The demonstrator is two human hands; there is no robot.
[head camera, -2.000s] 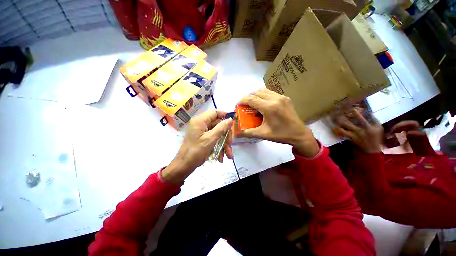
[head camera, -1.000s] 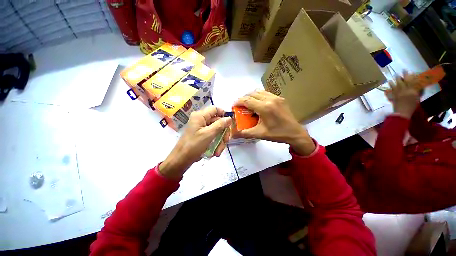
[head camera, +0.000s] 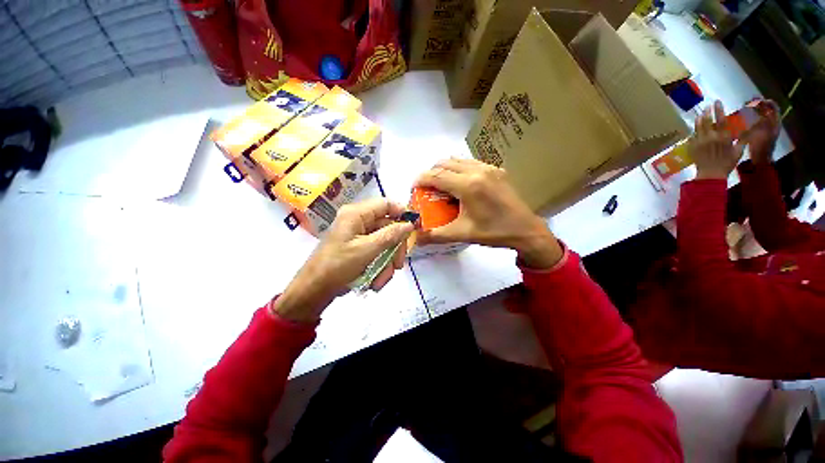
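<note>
My right hand (head camera: pixel 484 206) holds a retail box (head camera: pixel 436 208) by its orange end, near the bench's front edge. My left hand (head camera: pixel 348 253) pinches a small dark tab at that end between thumb and fingertips. A slim greenish strip (head camera: pixel 378 267) lies in the same hand, under the fingers. The fingers touch the box end; most of the box is hidden behind my hands. Three orange, black and white retail boxes (head camera: pixel 303 149) lie side by side just behind my left hand, with dark hang tabs at their near-left ends.
A large open brown carton (head camera: pixel 552 118) stands right of my hands, more cartons behind it. A red bag (head camera: pixel 308 41) is at the back. A white paper sheet (head camera: pixel 99 335) with a small clear crumpled bit is at left. At right, a person in red sleeves (head camera: pixel 715 235) handles an orange box.
My hands stay together at the box end, shifted slightly left. The other person's hands have moved away from the carton's front and now hold an orange box farther right.
</note>
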